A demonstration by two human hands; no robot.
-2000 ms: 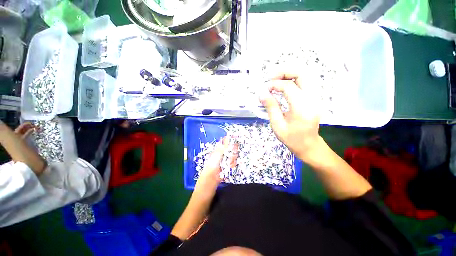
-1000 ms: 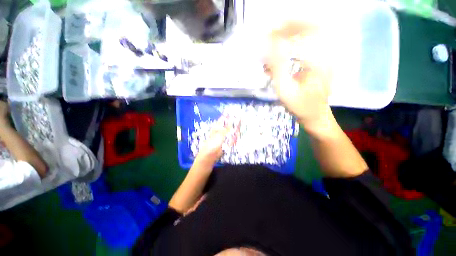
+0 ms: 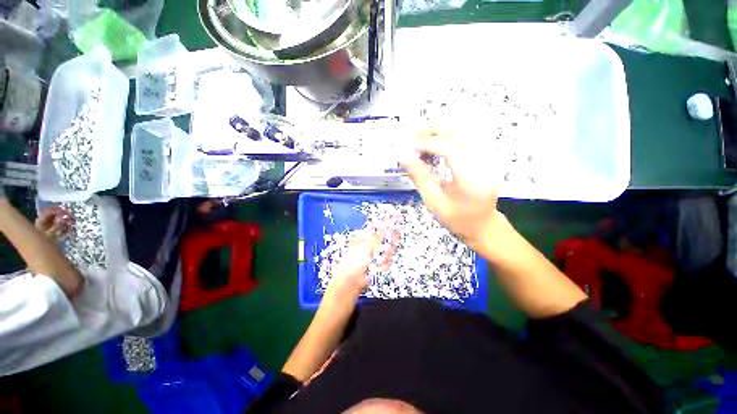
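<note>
A blue parts bin (image 3: pixel 305 279) at my lap is heaped with small white and silvery parts (image 3: pixel 428 255). My left hand (image 3: pixel 364 257) is over the heap, palm up, with parts at its palm and fingers; it blends with the heap. My right hand (image 3: pixel 452 190) is above the bench at the right end of the pale assembly fixture (image 3: pixel 355 144). Its fingertips are bent at the fixture; glare hides whether they pinch a part. Two black fittings (image 3: pixel 263 131) sit left of the fixture.
A large white tray (image 3: pixel 602 121) with scattered parts lies at right. A steel bowl (image 3: pixel 315 61) stands behind the fixture. Small clear boxes (image 3: pixel 153 162) and a long clear bin (image 3: pixel 81 129) are at left. A neighbouring person's arm (image 3: pixel 40 251) reaches in there. Red stools (image 3: pixel 218 263) stand below.
The view shifted and the glare was stronger a second ago. My right hand has moved left toward the fixture. My left hand stays over the blue bin, slightly further right than at first.
</note>
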